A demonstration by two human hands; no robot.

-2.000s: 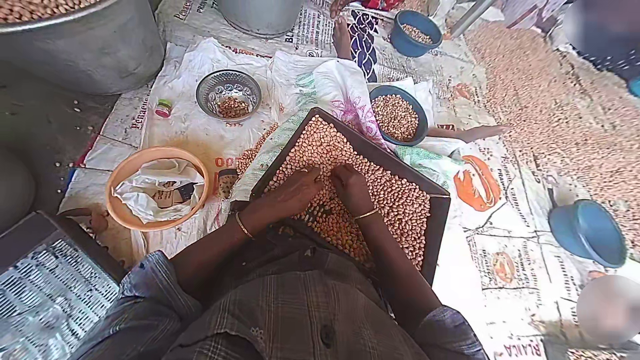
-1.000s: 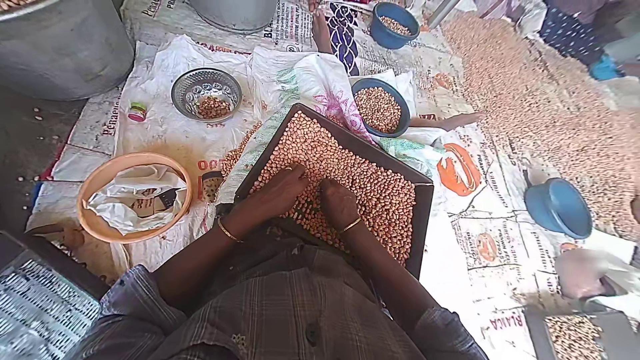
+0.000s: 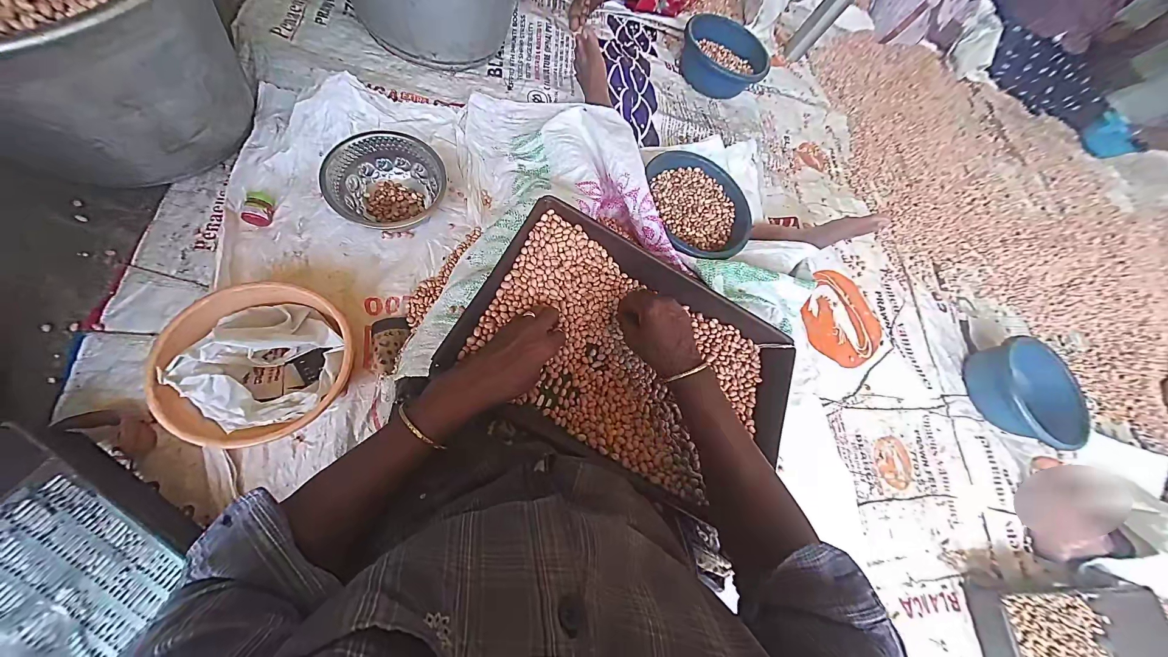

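A dark rectangular tray (image 3: 780, 392) full of shelled nuts or seeds (image 3: 570, 265) lies tilted across my lap. My left hand (image 3: 522, 349) rests on them at the tray's left side, its fingers curled down and a ring on one finger. To its right, my right hand (image 3: 659, 330) is bent over the same heap with its fingers curled inward. Whether either hand grips any pieces is hidden. Darker pieces (image 3: 602, 415) lie in the tray between and below the hands. A blue bowl of nuts (image 3: 693, 205) stands just past the tray's upper right edge.
Left are an orange basin (image 3: 160, 365) holding white sacking, a patterned metal bowl (image 3: 333, 173) and a large metal pot (image 3: 137, 109). Right are a blue bowl (image 3: 1027, 392) and a broad spread of nuts (image 3: 985, 182). Other people's limbs show beyond the tray and at right.
My right hand has moved from beside my left hand to farther right over the heap. Another tray has come into view at the lower right as the view shifted.
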